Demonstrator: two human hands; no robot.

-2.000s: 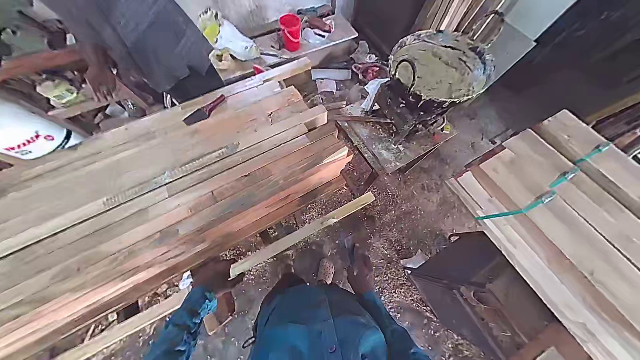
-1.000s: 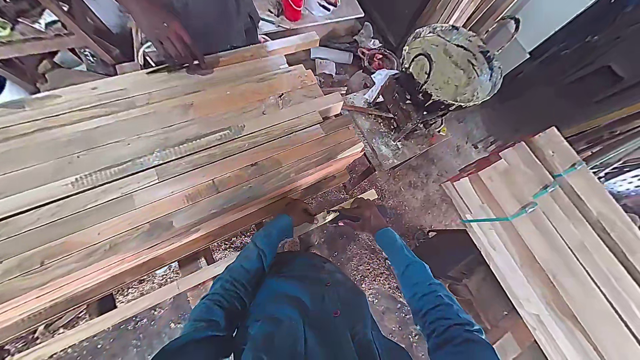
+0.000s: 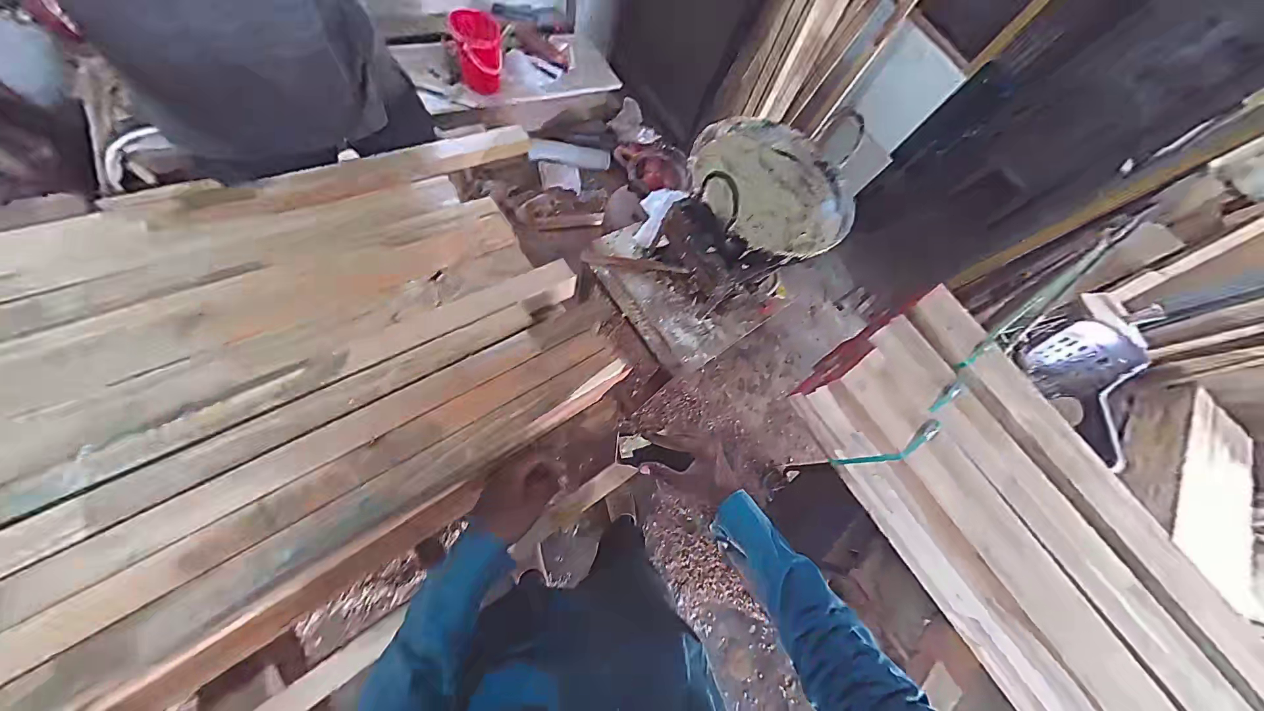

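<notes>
My left hand [image 3: 515,499] is closed around a narrow wooden strip [image 3: 591,494], near the edge of the stacked boards [image 3: 425,395]. The strip's end shows between my two hands, low in front of my body. My right hand [image 3: 696,469] grips a small dark tool [image 3: 656,453] with a pale patch on it; its exact kind cannot be told. The tool is just above and right of the strip's end. Whether the two touch is unclear.
A second board stack [image 3: 968,474] with a green strap [image 3: 889,457] lies at right. Ahead are a large crusted metal pan [image 3: 775,188] and a red bucket [image 3: 476,49] on a low table [image 3: 583,84]. A person in dark clothing [image 3: 237,79] stands behind the left stack. Shavings [image 3: 706,568] cover the floor.
My right hand with the dark tool has come away from the strip's end and my left hand, which were close together one second ago. The other person's hand no longer shows on the boards.
</notes>
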